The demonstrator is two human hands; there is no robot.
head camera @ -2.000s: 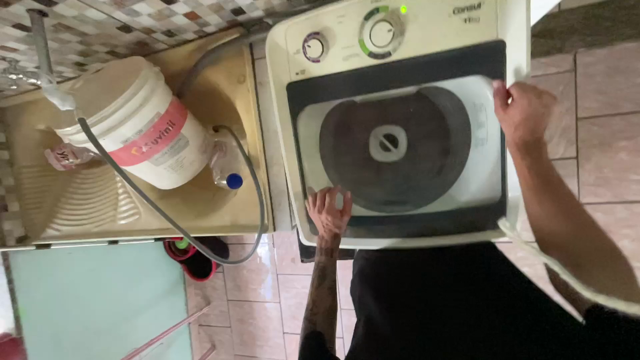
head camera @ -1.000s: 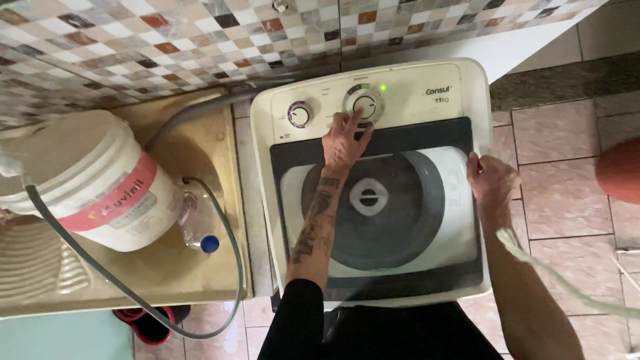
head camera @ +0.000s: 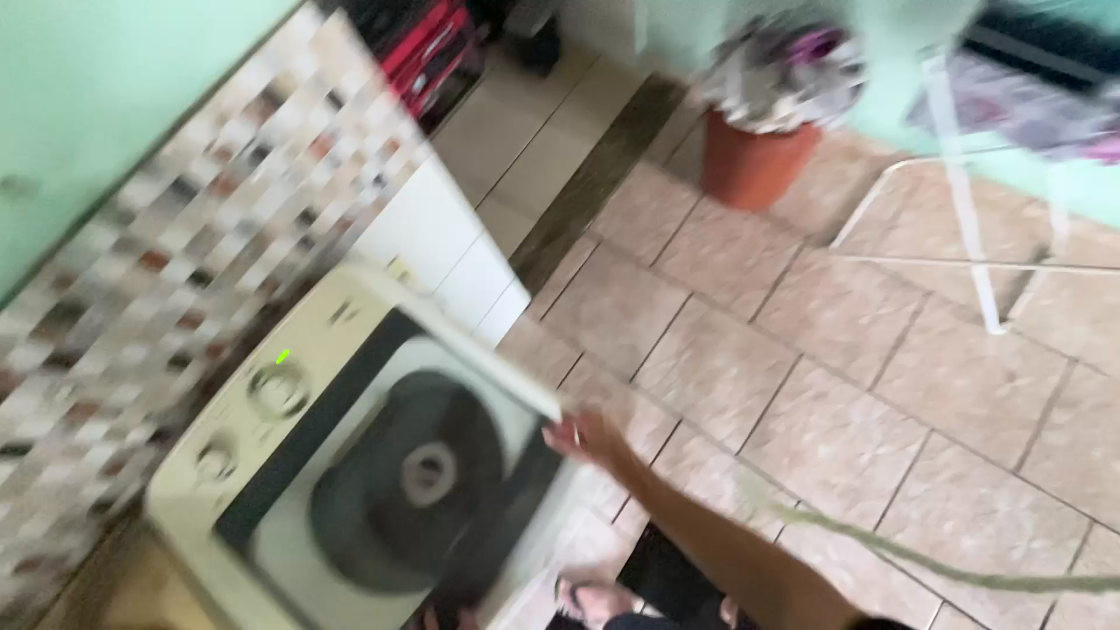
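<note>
The top-loading washing machine (head camera: 350,455) stands at the lower left, tilted in the view, with its see-through lid (head camera: 411,481) down over the dark drum. A green light glows beside the larger dial (head camera: 278,390) on its cream panel; a smaller dial (head camera: 215,460) is lower left. My right hand (head camera: 584,437) touches the machine's front right corner, but blur hides how its fingers are set. Of my left hand (head camera: 451,618), only blurred fingertips show at the machine's front edge, by the bottom of the frame.
A mosaic-tiled wall (head camera: 219,219) runs behind the machine. On the tiled floor (head camera: 770,376) are an orange-red bucket (head camera: 757,162) heaped with cloth and a white folding rack (head camera: 971,210). A pale cord (head camera: 927,560) hangs at lower right. A sandalled foot (head camera: 599,599) shows below.
My left hand has left the larger dial and is now at the machine's front edge. My right hand has moved from the lid's right side to the front corner. The view has swung right.
</note>
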